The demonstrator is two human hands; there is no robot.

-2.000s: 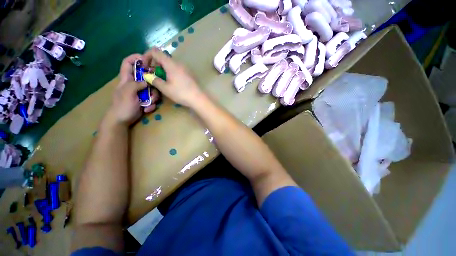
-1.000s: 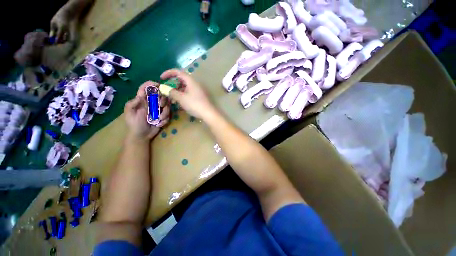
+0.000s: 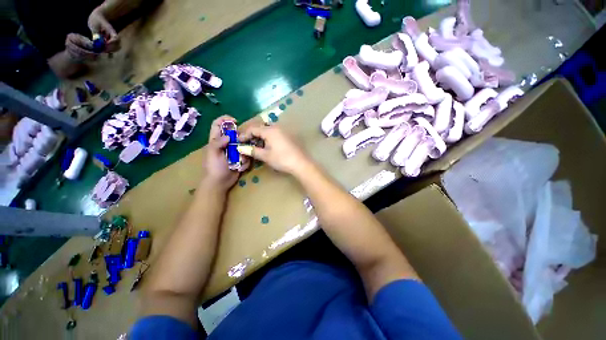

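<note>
My left hand (image 3: 218, 157) holds a part-filled pink housing (image 3: 230, 127) upright above the bench, with a blue battery cell (image 3: 232, 147) lying inside it. My right hand (image 3: 278, 149) is at the housing's right side; a cream-yellow piece (image 3: 246, 151) shows at its fingertips and touches the cell's edge. Whether the right fingers grip anything is hard to tell. Blue cells with wires and green boards (image 3: 114, 260) lie at the lower left. Empty pink housing shells (image 3: 405, 103) are piled at the right.
Pink parts (image 3: 154, 109) are heaped on the green belt (image 3: 266, 73). A carton (image 3: 425, 229) with a plastic bag (image 3: 505, 192) stands right, below the bench edge. A grey bar (image 3: 50, 222) juts in from the left. Another person's hands (image 3: 94, 44) work at upper left.
The view has shifted, so the scene sits further right and lower. The green piece seen at my right fingers earlier no longer shows. My right fingers have moved closer onto the cell in the housing.
</note>
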